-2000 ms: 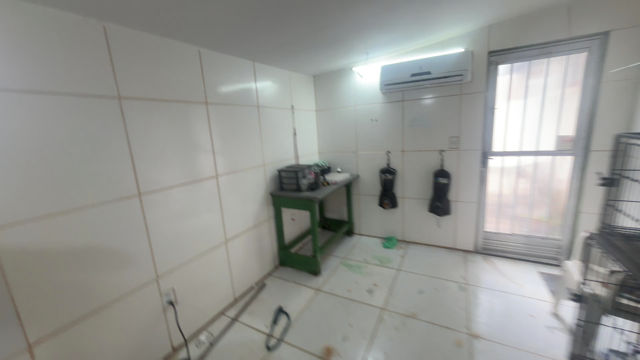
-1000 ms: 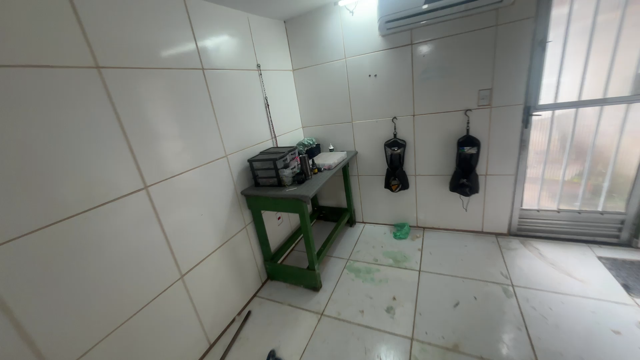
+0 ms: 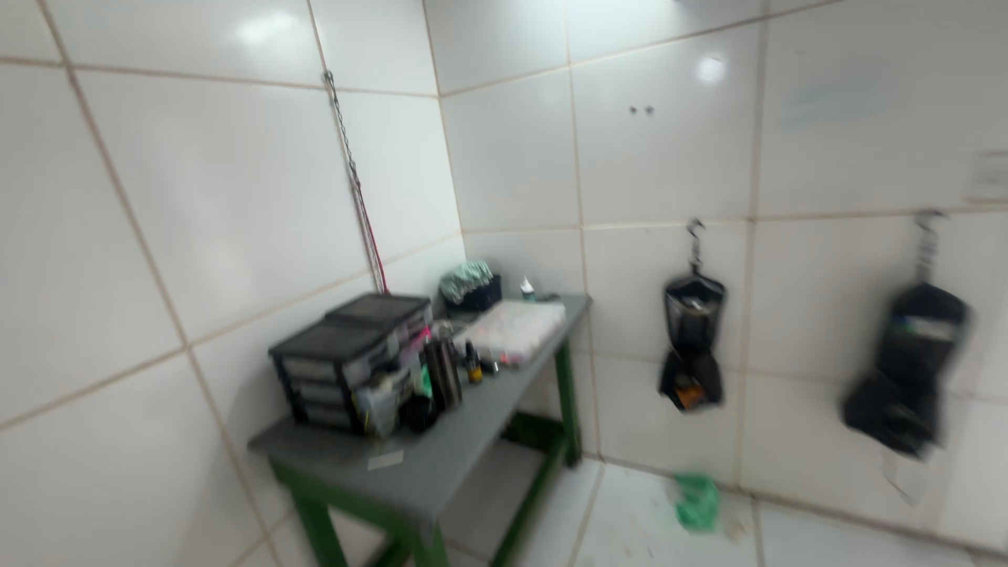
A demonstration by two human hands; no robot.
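Neither my left hand nor my right hand shows in the head view. A green-legged table with a grey top [image 3: 472, 425] stands in the tiled corner. On its left part sit black-framed plastic drawer units [image 3: 346, 346], with a dark cylindrical container [image 3: 443, 374] and a small dark bottle with a yellow band [image 3: 473, 364] beside them. Farther back lie a white flat case or stack [image 3: 516, 327], a dark basket [image 3: 482, 295] with pale green cloth [image 3: 466, 277] on it, and a small bottle with a white tip [image 3: 527, 290].
Two black hanging pouches, one nearer the corner [image 3: 693, 339] and one farther right [image 3: 906, 370], hang from hooks on the back wall. A crumpled green plastic bag [image 3: 698, 502] lies on the tiled floor. A chain with cords [image 3: 346, 150] hangs down the left wall.
The view has moved much closer to the table and the corner. The door and air conditioner of the earlier frames have left the view.
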